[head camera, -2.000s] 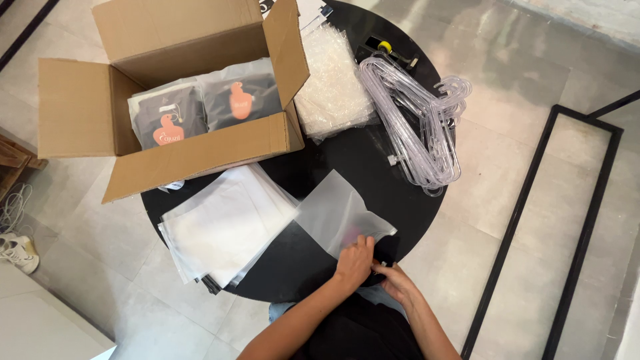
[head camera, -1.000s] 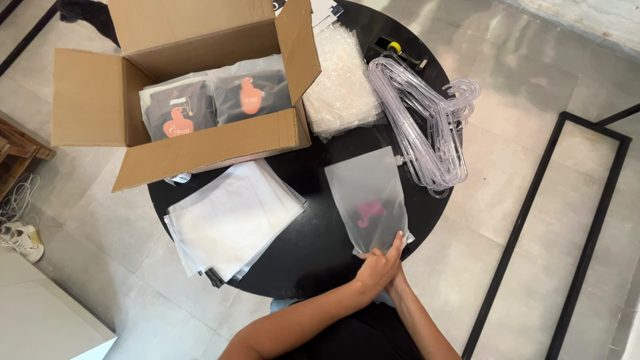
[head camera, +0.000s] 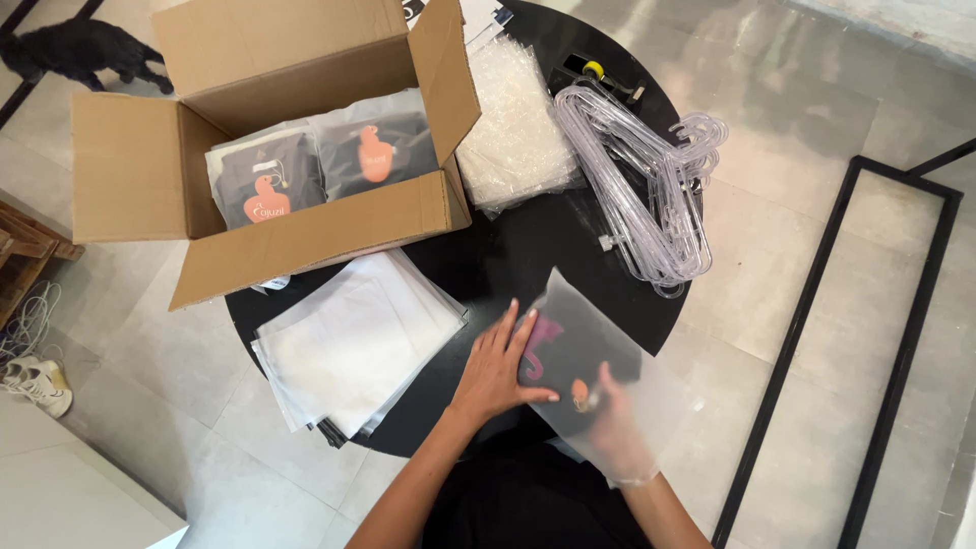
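A frosted plastic bag (head camera: 583, 305) lies at the near right edge of the round black table, with a folded dark garment (head camera: 572, 358) inside it. A pink print and an orange tag show through the plastic. My left hand (head camera: 496, 366) rests on the bag's left side from outside, fingers spread over the garment. My right hand (head camera: 618, 427) is inside the bag's mouth, seen blurred through the film; whether it grips the garment cannot be told. To the left lies a stack of frosted bags (head camera: 358, 335).
An open cardboard box (head camera: 320, 244) holds bagged garments with orange tags. Behind are a pile of clear plastic packaging (head camera: 515, 126), clear plastic hangers (head camera: 648, 191) and a yellow-and-black tool (head camera: 593, 70). A black metal frame (head camera: 801, 320) stands right; a black cat (head camera: 84, 49) is on the floor.
My right hand has gone from outside the bag's near end to inside its mouth. My left hand has moved up onto the bag's left side. The bag has turned, and the cat has come further into view.
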